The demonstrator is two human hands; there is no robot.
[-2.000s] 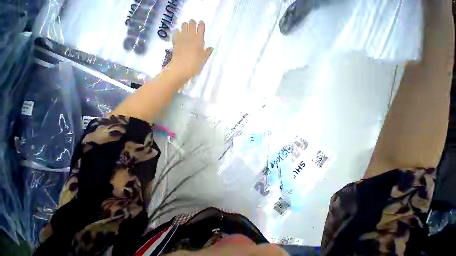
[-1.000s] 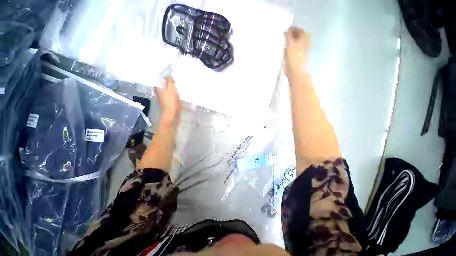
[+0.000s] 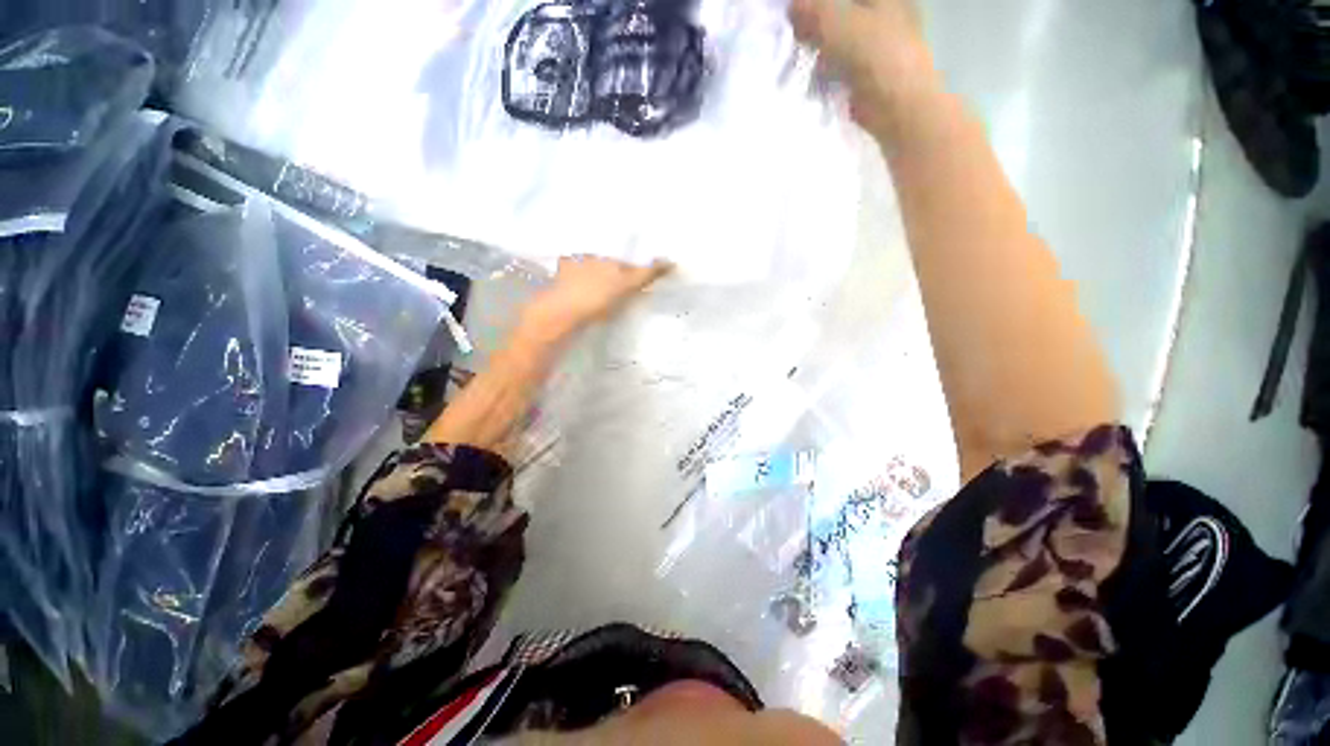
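A white printed garment bag [image 3: 481, 175] lies flat at the top of the view, on other white bags. A small black-white plaid piece [image 3: 605, 66] shows dark through it near the top edge. My left hand [image 3: 605, 292] is at the bag's near edge, fingers pointing right; it looks pinched there, but the grip is blurred. My right hand [image 3: 861, 51] is at the bag's right side near the top edge, its fingers bent over the bag's edge; whether it grips is unclear.
Bagged dark garments [image 3: 190, 394] pile up on the left. Printed clear bags [image 3: 861, 539] lie on the pale table [image 3: 1079, 146] near me. A striped black garment [image 3: 1203, 568] lies behind my right sleeve. Dark garments [image 3: 1269, 102] lie at the far right.
The plaid piece has come into view and now looks paler through the white bag. My left hand has moved right along the near edge; my right hand has moved up.
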